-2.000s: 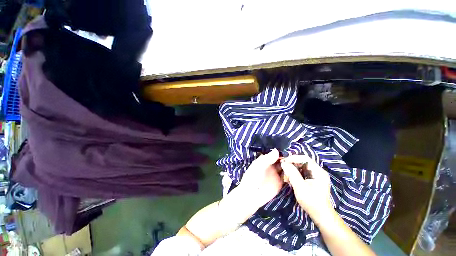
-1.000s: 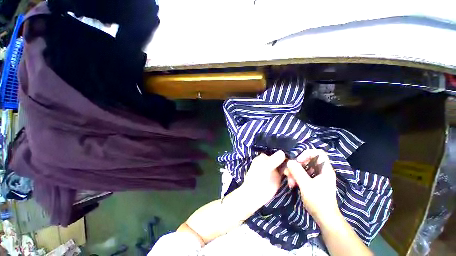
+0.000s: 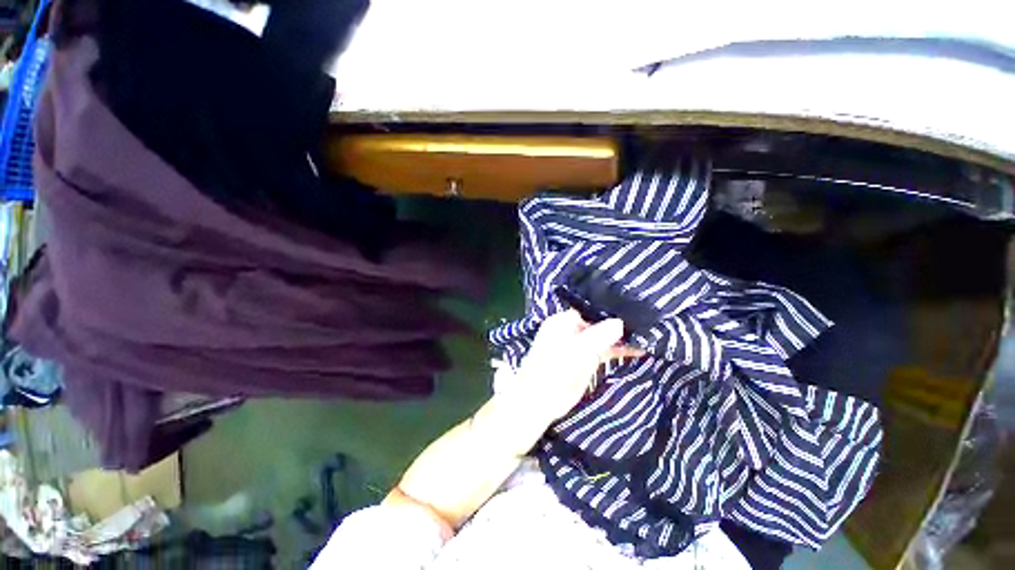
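A black garment with thin white stripes lies bunched on the wearer's lap, its upper folds up against the table edge and a dark gathered edge at the bottom. My left hand is shut on the striped garment near its dark inner part, thumb and fingers pinching the cloth. My right hand is out of the picture. No needle, thread or button can be made out at the fingertips.
A white tabletop with a dark strand on it spans the top, above a yellow-brown drawer. Maroon garments and black garments hang at left. A blue crate stands far left; clear plastic shows at right.
My right hand has left the cloth beside my left hand and gone out of the picture. My left hand still pinches the cloth. The view has shifted slightly.
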